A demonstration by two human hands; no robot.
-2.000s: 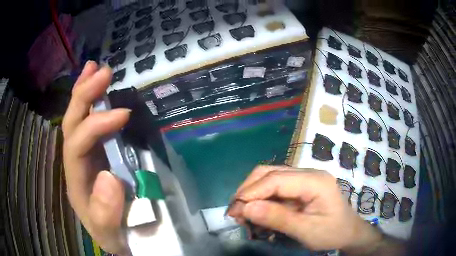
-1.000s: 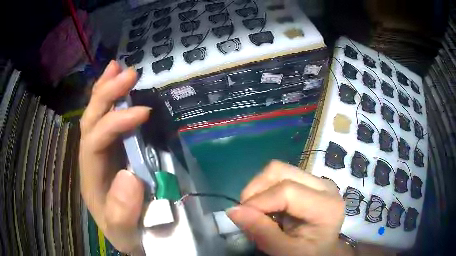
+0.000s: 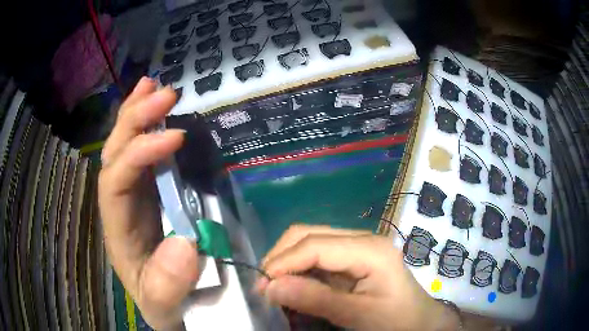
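My left hand point(image 3: 145, 220) is wrapped round the test fixture point(image 3: 226, 313) at the left, fingers along its grey lever point(image 3: 173, 197) and thumb near the lower end. Green tape point(image 3: 213, 239) sits just above the white contact block point(image 3: 208, 273). My right hand point(image 3: 342, 268) pinches thin black speaker leads point(image 3: 242, 265) between thumb and fingers, to the right of the fixture. The leads run to the edge of the block below the tape; the exact contact is too blurred to tell. A speaker in the right hand cannot be made out.
A foam tray point(image 3: 445, 288) of speakers lies at right, with one tan pocket. Another foam tray point(image 3: 271, 81) tops a dark stack point(image 3: 310, 113) at the back. A green mat point(image 3: 303, 200) lies between. Rows of stacked sheets point(image 3: 51, 213) stand at both sides.
My right hand has moved left, closer to the fixture. The left thumb has shifted over the lever's lower end. A yellow dot on the right tray now shows.
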